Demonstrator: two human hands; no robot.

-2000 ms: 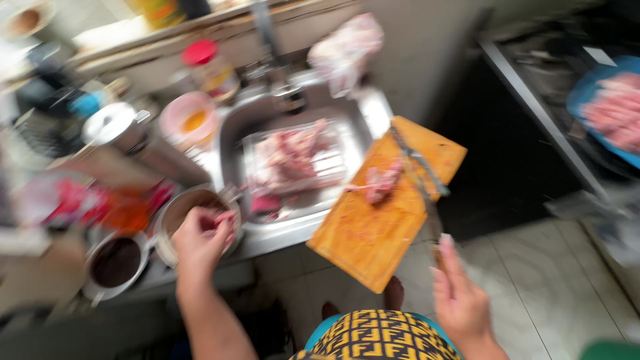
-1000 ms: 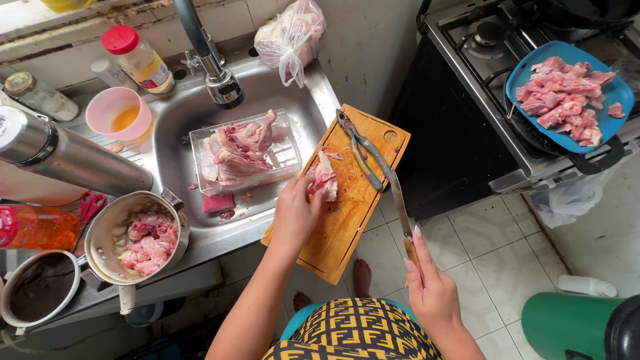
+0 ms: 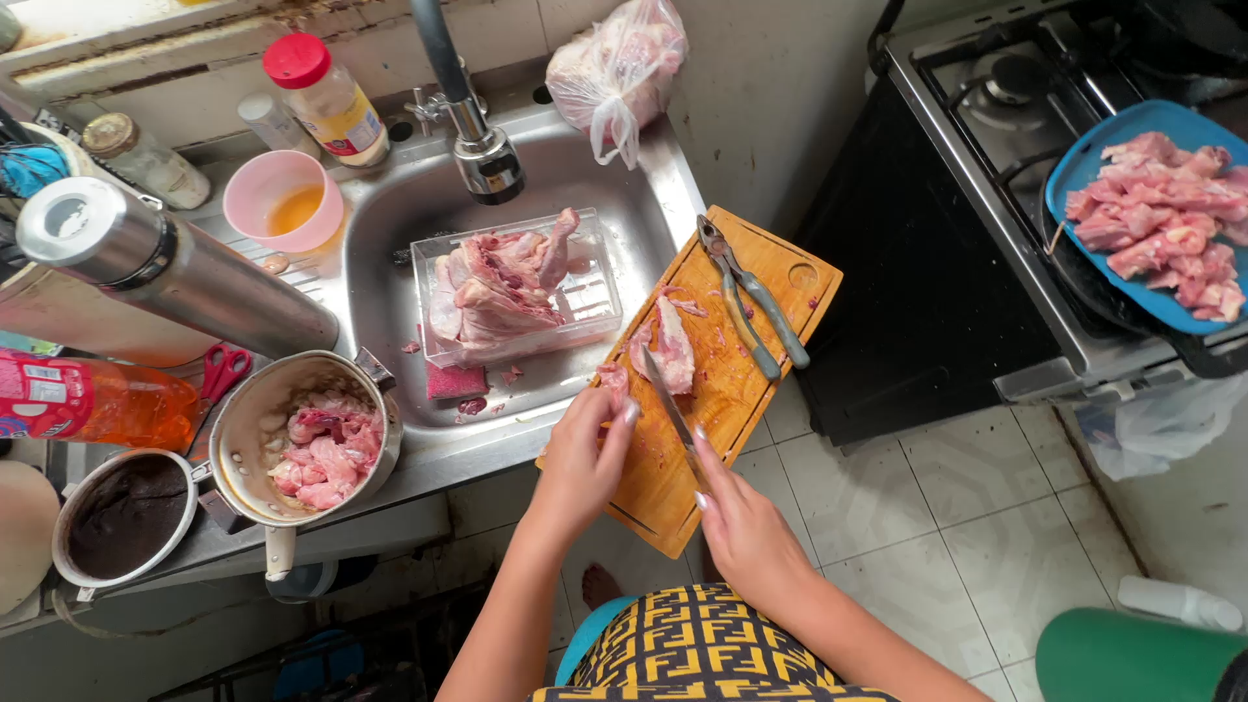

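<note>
A wooden cutting board (image 3: 721,409) lies tilted over the sink's right edge. My left hand (image 3: 583,458) pinches one end of a piece of raw chicken (image 3: 675,349) on it. My right hand (image 3: 746,526) grips a knife (image 3: 673,414), its blade tip against the meat. Right of the meat lie pliers (image 3: 746,292) with grey handles, their jaws towards the board's far corner. In the sink, a clear plastic tray (image 3: 526,341) holds a larger raw chicken piece (image 3: 502,288). A pot (image 3: 229,429) with cut raw meat (image 3: 331,453) stands left of the sink.
A blue plate (image 3: 1092,166) of raw meat rests on the stove (image 3: 965,146) at right. A faucet (image 3: 487,161) overhangs the sink. Bagged meat (image 3: 624,73) sits at its back corner. A steel thermos (image 3: 175,273), pink bowl (image 3: 327,210) and pan of dark contents (image 3: 127,517) stand left.
The knife has swung from upright beside the pliers down onto the meat. Two seconds ago my left hand was at the pot; it has come back to the board.
</note>
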